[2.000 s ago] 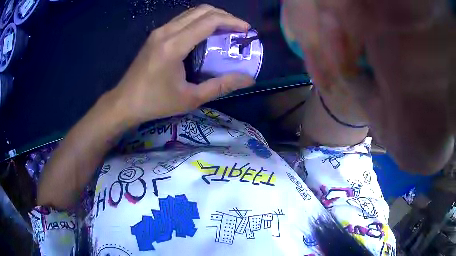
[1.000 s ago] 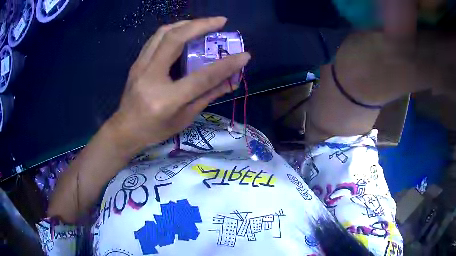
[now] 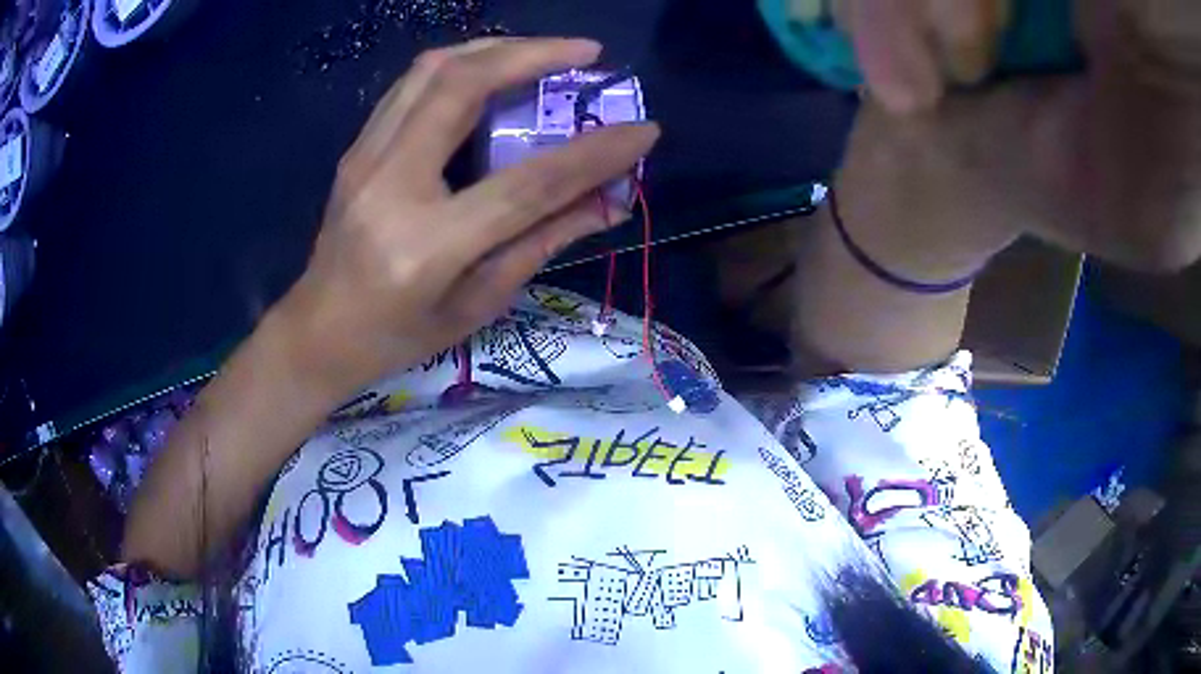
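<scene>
My left hand [image 3: 435, 198], at upper centre, holds a lilac-white housing [image 3: 514, 134] between fingers and thumb. A white squarish insert [image 3: 560, 105] shows at the housing's near end, with a thin dark strand across it. Two red lead wires [image 3: 647, 263] hang from the housing over the white top, each with a small white plug at its end. My right hand [image 3: 975, 79], blurred and close to the camera at upper right, is wrapped around a teal-banded tool, seemingly the electric screwdriver [image 3: 806, 37]. Its tip cannot be made out.
Round spoked housing ends [image 3: 53, 59] stand along the bench's far left side. Dark screws [image 3: 382, 26] are scattered on the black bench [image 3: 171, 224]. A green edge runs below my hands. Purple-white parts [image 3: 125, 454] lie below left; a cardboard box [image 3: 1040, 316] is below right.
The housing has turned in my left hand and shifted left. The red wires now hang free. My right hand with the tool has moved up, away from its low place in front of the camera.
</scene>
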